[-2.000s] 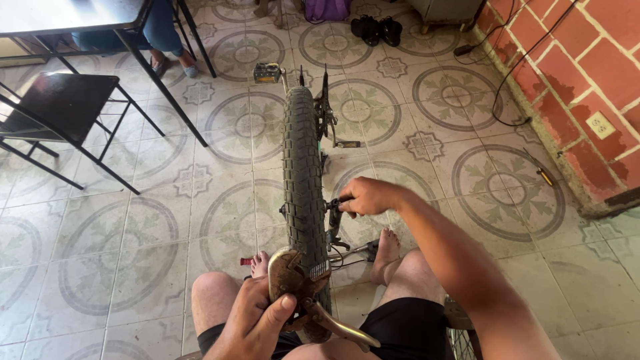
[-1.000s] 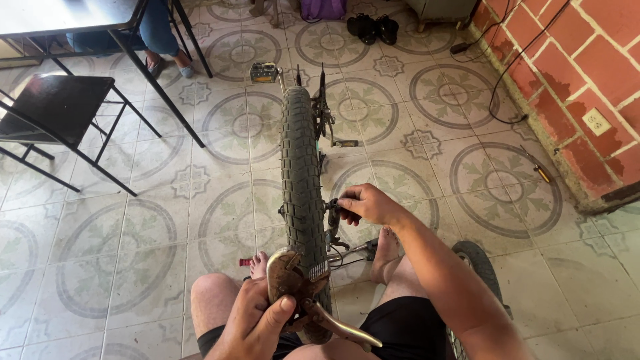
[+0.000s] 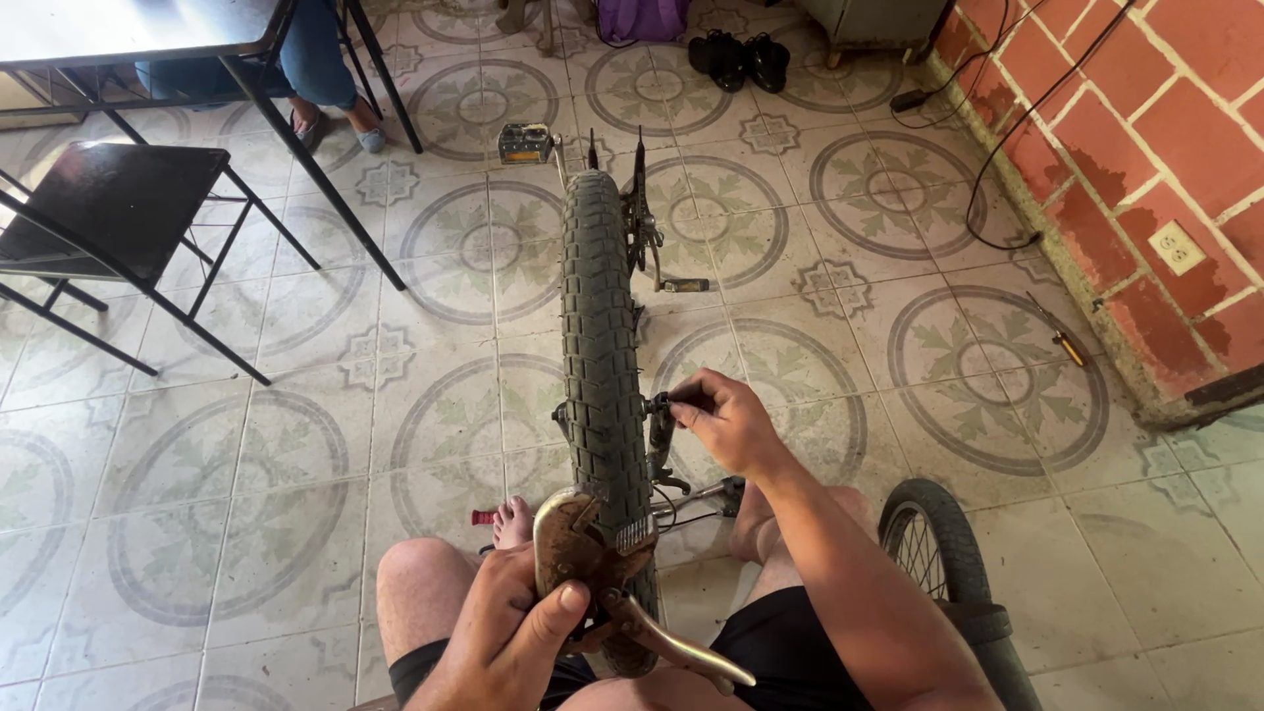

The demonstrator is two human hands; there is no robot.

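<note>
A knobbly bicycle tire (image 3: 600,326) stands upright between the knees, its tread towards me. My left hand (image 3: 518,612) grips a rusty metal piece (image 3: 573,543) with a comb-like metal strip and a curved lever (image 3: 681,647), in front of the lower tire; its exact kind cannot be told. My right hand (image 3: 726,420) is to the right of the wheel, thumb and fingers pinched on a small dark part (image 3: 660,403) at the axle. The fingers partly hide that part. Beneath it are a dark fork arm and a brake lever (image 3: 673,482).
Bicycle pedals (image 3: 525,144) stand beyond the tire. Another wheel (image 3: 933,543) lies near my right forearm. A screwdriver (image 3: 1066,346) is on the tiled floor by the brick wall (image 3: 1175,128). A chair (image 3: 118,197), a table (image 3: 148,35) and a seated person's feet are left; black shoes (image 3: 739,61) lie farther back.
My right hand's fingers have shifted slightly while staying at the axle. My left hand keeps its hold on the rusty metal piece. More of the other wheel shows beside my right forearm than at first.
</note>
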